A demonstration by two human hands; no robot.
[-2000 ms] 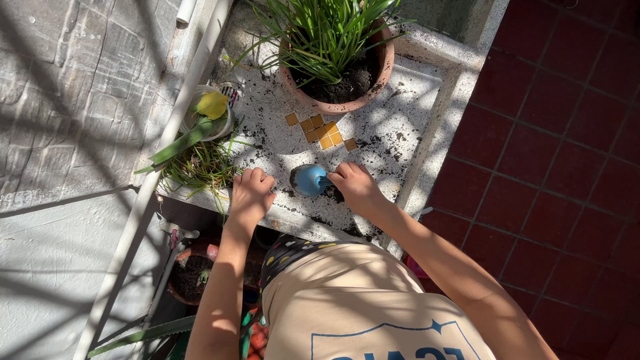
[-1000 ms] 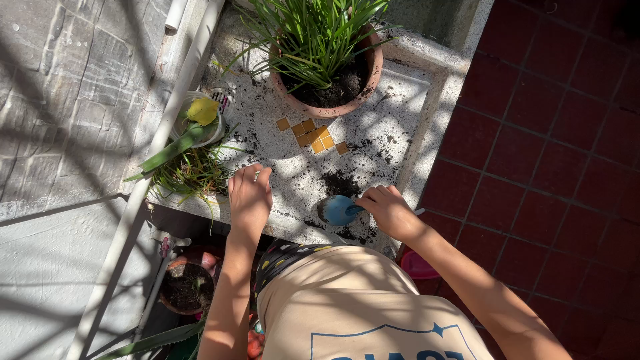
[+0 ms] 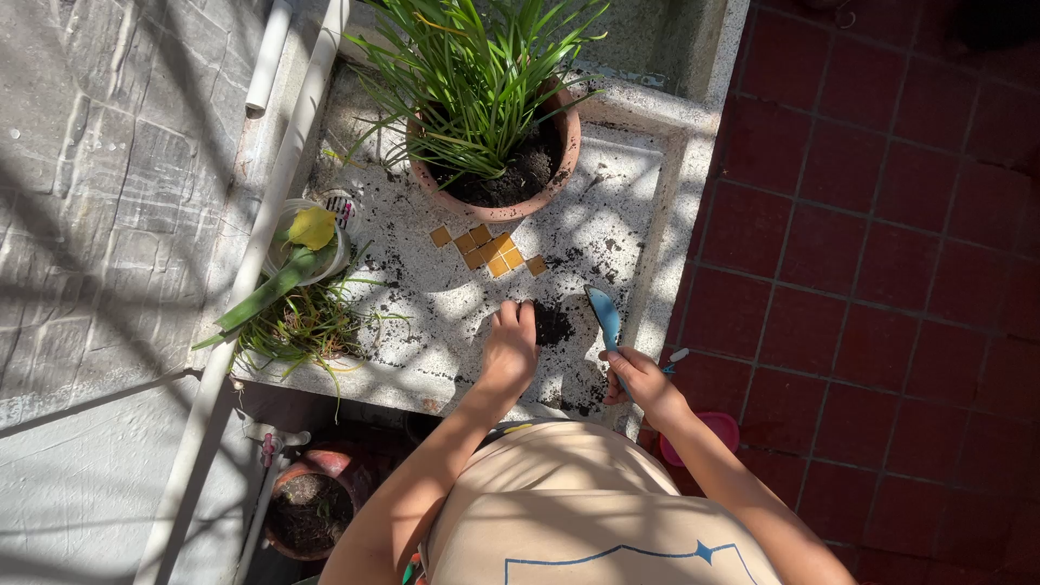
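In my right hand (image 3: 638, 380) is a blue hand trowel (image 3: 604, 313), held by its handle with the blade turned on edge and pointing up the view. My left hand (image 3: 512, 345) rests fingertips down at the left edge of a small heap of dark soil (image 3: 554, 323) on the speckled stone washboard (image 3: 455, 321); whether its fingers hold any soil is hidden. Beyond both hands stands a terracotta pot (image 3: 496, 213) with a grassy green plant (image 3: 487, 106) growing in dark soil. Crumbs of soil lie scattered over the stone.
On the left, a clear plastic container (image 3: 280, 236) holds a yellow-topped piece and a thick green leaf (image 3: 272, 288), beside a pile of pulled grass (image 3: 305, 325). A white pipe (image 3: 272, 183) runs along that side. Below are a soil-filled pot (image 3: 309, 512) and a pink dish (image 3: 707, 437).
My left hand has moved right, from the stone's near left part to the soil heap. The trowel, earlier lying broad side up over the soil, is now on edge to the heap's right.
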